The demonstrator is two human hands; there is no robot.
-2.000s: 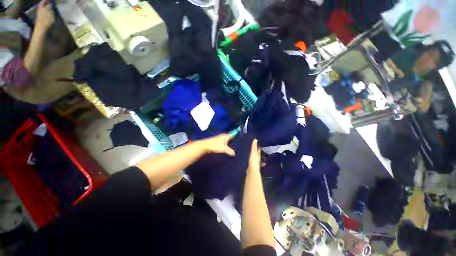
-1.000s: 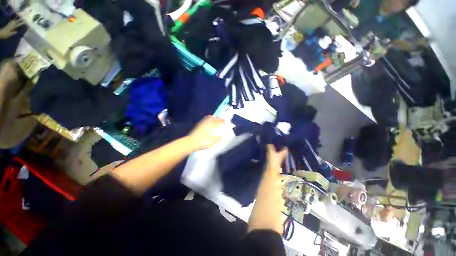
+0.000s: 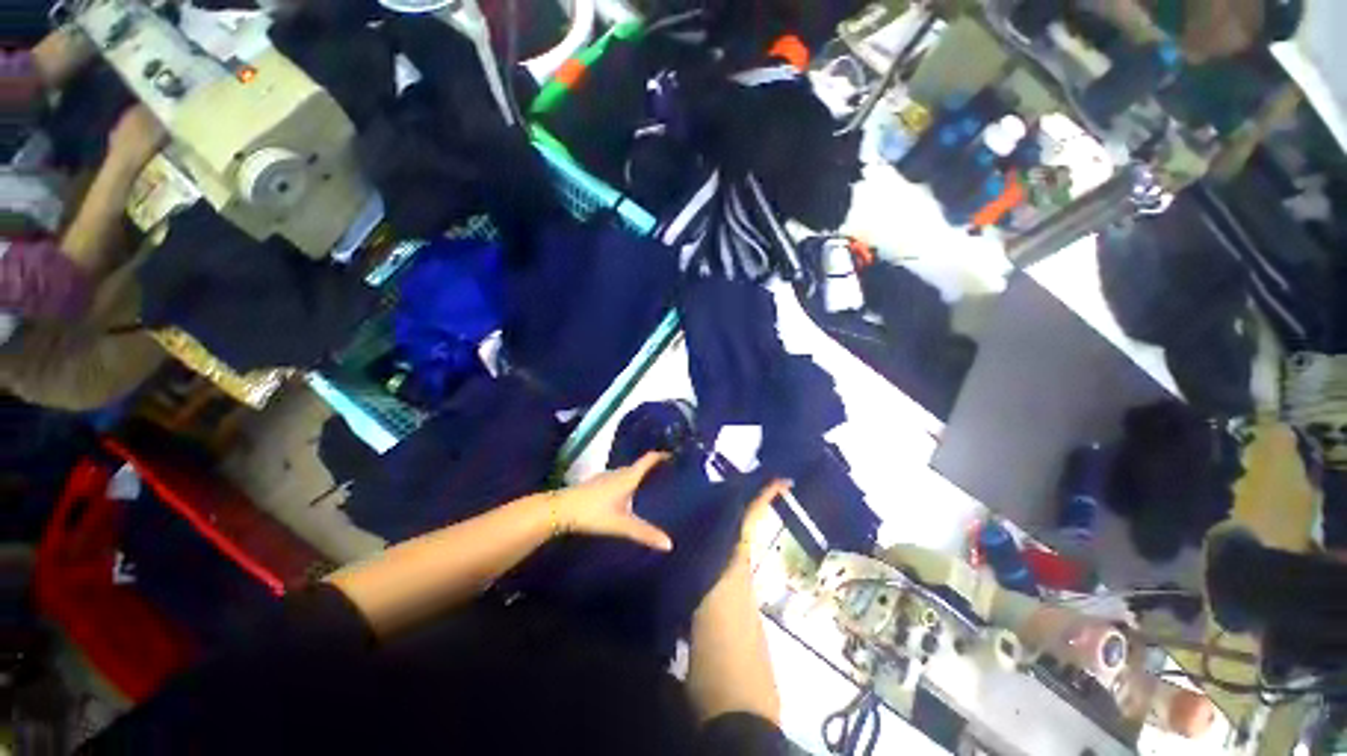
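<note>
My left hand (image 3: 618,505) and my right hand (image 3: 751,535) both hold a navy garment piece (image 3: 687,539) at the near edge of the white table, left of the sewing machine (image 3: 946,643). The fingertips are partly hidden in the cloth. More navy pieces (image 3: 761,355) lie spread on the table just beyond my hands, with a small white piece (image 3: 737,442) among them. White striped trim (image 3: 731,229) lies behind them. The turquoise basket (image 3: 628,377) is left of the table, with navy cloth and bright blue cloth (image 3: 448,315) in it.
A red basket (image 3: 222,535) stands on the floor at left. Scissors (image 3: 852,724) lie beside the machine head. Another machine (image 3: 244,133) and a person's arm (image 3: 107,192) are at upper left. A grey panel (image 3: 1042,392) is at right.
The striped trim has come into sight behind the navy pieces. The pale, blurred piece between my hands one second ago is gone; my hands now hold navy cloth closer together.
</note>
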